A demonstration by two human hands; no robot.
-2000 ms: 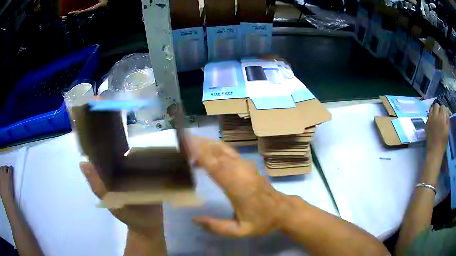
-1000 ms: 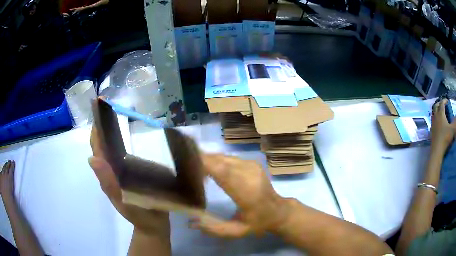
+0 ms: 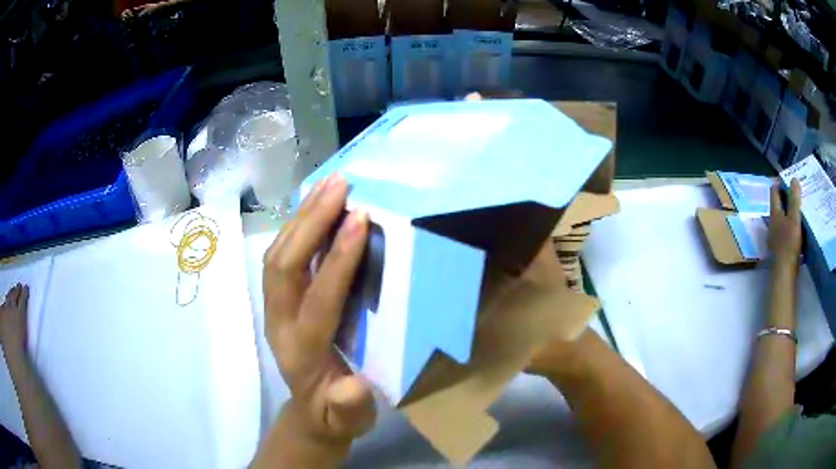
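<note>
A light blue and white humidifier box (image 3: 458, 156) is held in the air above the bench, opened up, with blue and brown flaps spread at its near end and a dark cavity showing. My left hand (image 3: 316, 293) grips its left side, fingers on the printed face. My right hand (image 3: 559, 321) is behind and below the box at the right; its fingers are mostly hidden by the brown flaps. The stack of flat boxes (image 3: 570, 252) stands behind the box, mostly covered by it.
Rubber bands (image 3: 197, 249) lie on the white sheet at left. Bagged white cylinders (image 3: 156, 179) and a blue plastic tray (image 3: 92, 197) are at back left, beside a metal post (image 3: 307, 82). Erected boxes (image 3: 420, 69) stand behind. At right, another person's hand (image 3: 786, 220) is by flat boxes (image 3: 750, 197).
The box has turned and moved right and up, so its blue outer face and flaps now show. My left hand moved right with it; my right hand went behind it. The rubber bands came into view.
</note>
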